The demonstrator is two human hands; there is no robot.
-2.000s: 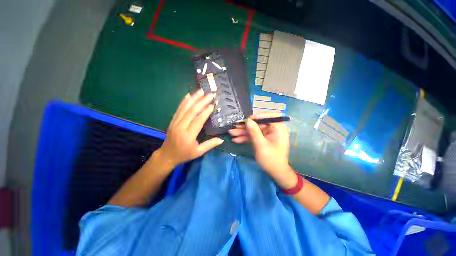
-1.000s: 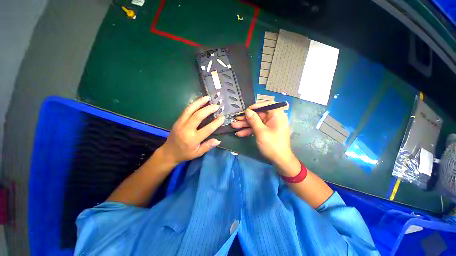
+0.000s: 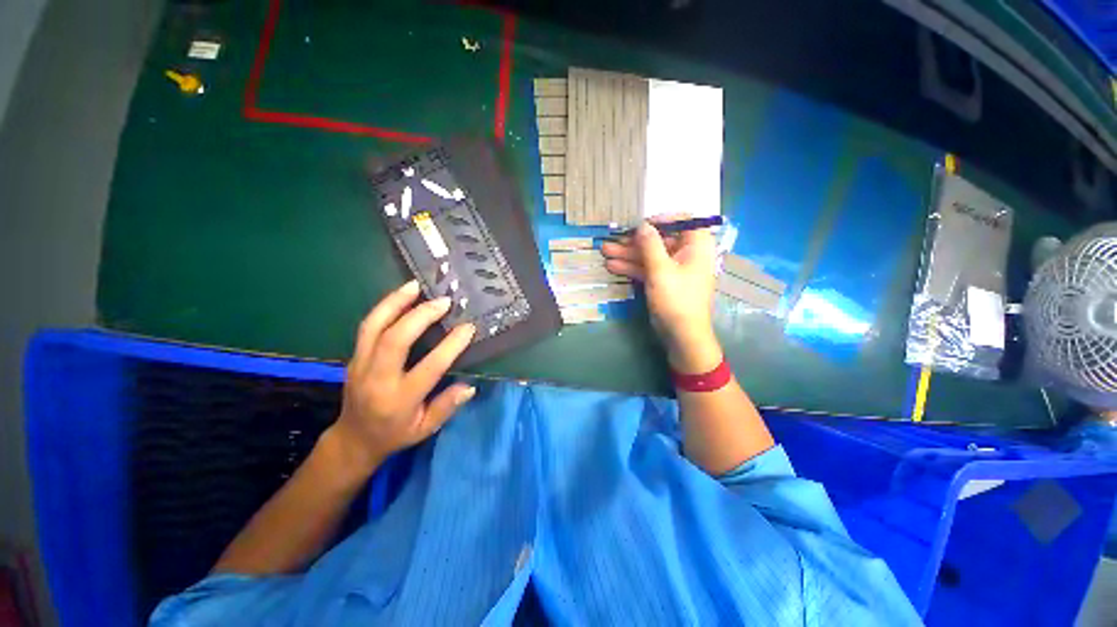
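The dark housing [image 3: 456, 251] lies tilted on a larger black pad [image 3: 521, 263]. It has slanted slots, small white pieces and a yellow patch. My left hand [image 3: 398, 367] rests with its fingertips on the housing's lower left edge. My right hand [image 3: 671, 276] holds dark pen-like tweezers [image 3: 686, 225] over the adhesive strip pieces [image 3: 576, 263]. The tweezers' tip is at the upper edge of these strips; whether it touches one I cannot tell. The large adhesive strip sheet [image 3: 606, 147], with its white blank part at right, lies just above.
Blue film [image 3: 815, 233] lies to the right, then bagged sheets [image 3: 962, 270] and a white fan [image 3: 1084, 312]. A yellow item [image 3: 185, 81] lies at the upper left by red tape [image 3: 355, 126]. Blue bins [image 3: 74, 465] stand along the near bench edge.
My right hand with the tweezers has moved off the housing to the right, over the strip pieces. My left hand stays at the housing. The whole view has shifted and turned.
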